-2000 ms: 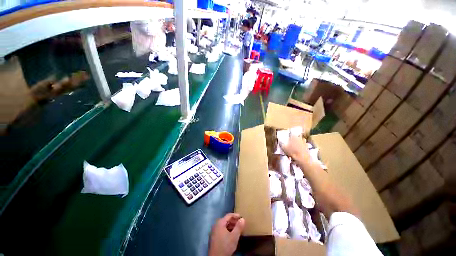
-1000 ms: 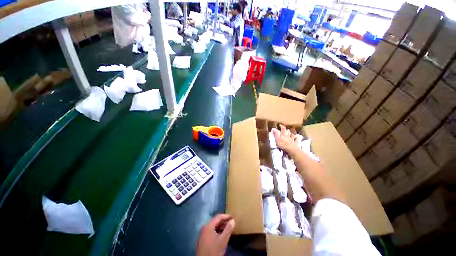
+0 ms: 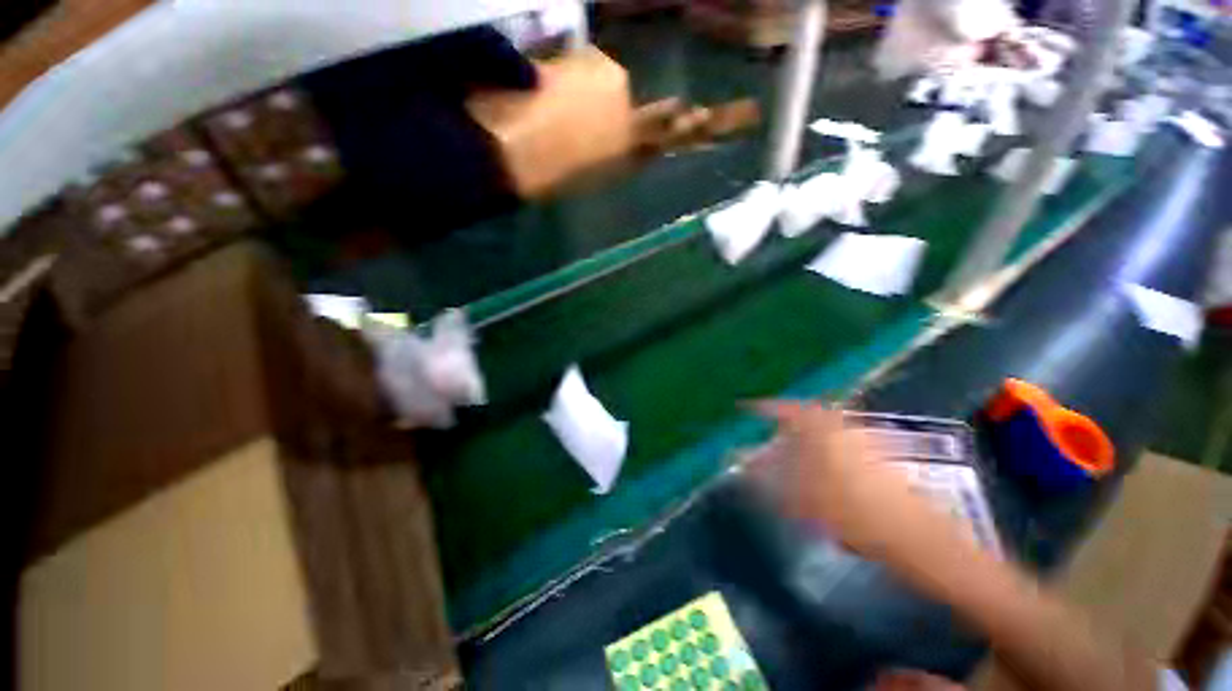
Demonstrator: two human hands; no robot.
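My right hand (image 3: 824, 473), blurred, reaches across the dark table over the calculator (image 3: 946, 479) toward the green belt (image 3: 689, 365). Its fingers look apart and no held item shows. Only a sliver of my left hand (image 3: 919, 680) shows at the bottom edge. A white wrapped piece (image 3: 589, 432) lies on the belt, left of my right hand and apart from it. A crumpled white bundle (image 3: 439, 371) is farther left by the brown stack. The open carton's flap (image 3: 1162, 540) shows at the right; its inside is out of view.
An orange and blue tape dispenser (image 3: 1047, 439) is beside the calculator. A green-dot sticker sheet (image 3: 682, 651) lies near the bottom. A brown board stack (image 3: 176, 567) stands at left. More white pieces (image 3: 871, 261) lie up the belt. A person in dark clothing (image 3: 419, 135) is across it.
The view has swung left. My right hand has left the carton's wrapped pieces and is over the table. My left hand is now almost out of view. The board stack and sticker sheet have come into view.
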